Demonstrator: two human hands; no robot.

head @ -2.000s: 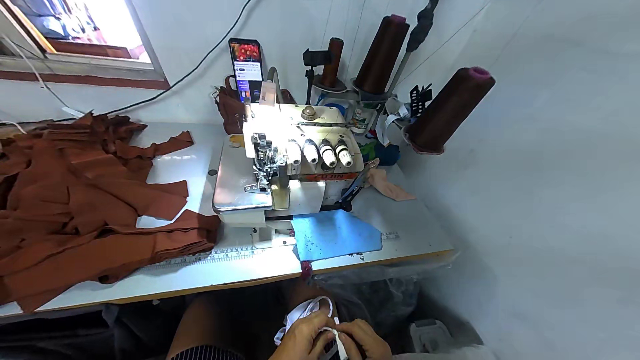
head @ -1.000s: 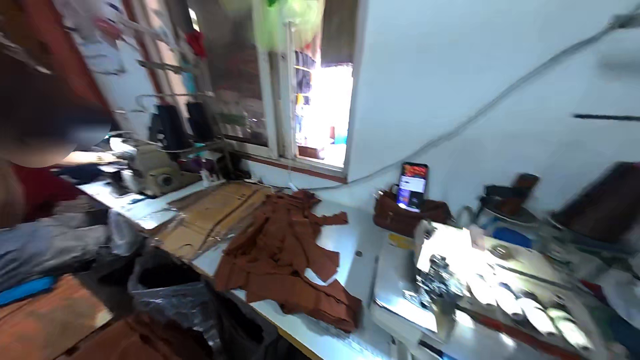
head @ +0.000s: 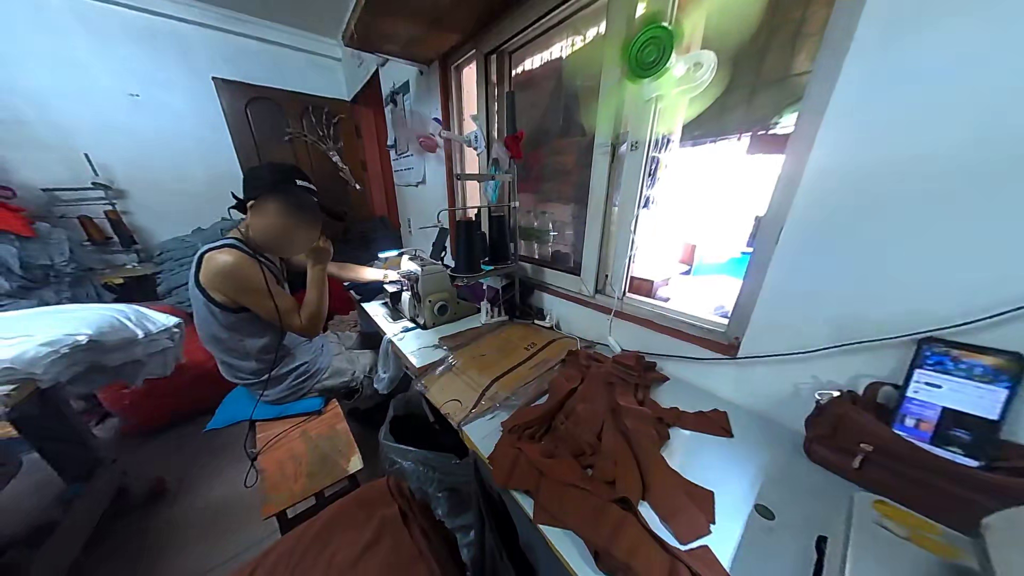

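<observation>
Neither my left hand nor my right hand shows in the head view now. A heap of rust-brown cut fabric pieces [head: 596, 448] lies on the white sewing table [head: 720, 496] in front of me. At the right, a smartphone [head: 956, 400] with a lit screen leans on a brown bag [head: 848, 436]. Only a pale corner of the near sewing machine [head: 1004, 532] is visible, at the lower right edge. Left of the heap, a flattened cardboard sheet [head: 496, 368] rests on the table.
A person [head: 256, 312] sits at another sewing machine [head: 428, 292] with one arm reaching to it. A wooden bench [head: 308, 456], a dark plastic bag [head: 440, 480] and brown cloth [head: 352, 536] are at the lower left. A cable [head: 840, 348] runs along the wall under the window.
The view has swung far to the left. My hands, seen low in the oldest frame with a white strip between the fingers, are out of view. The seated person is now fully visible.
</observation>
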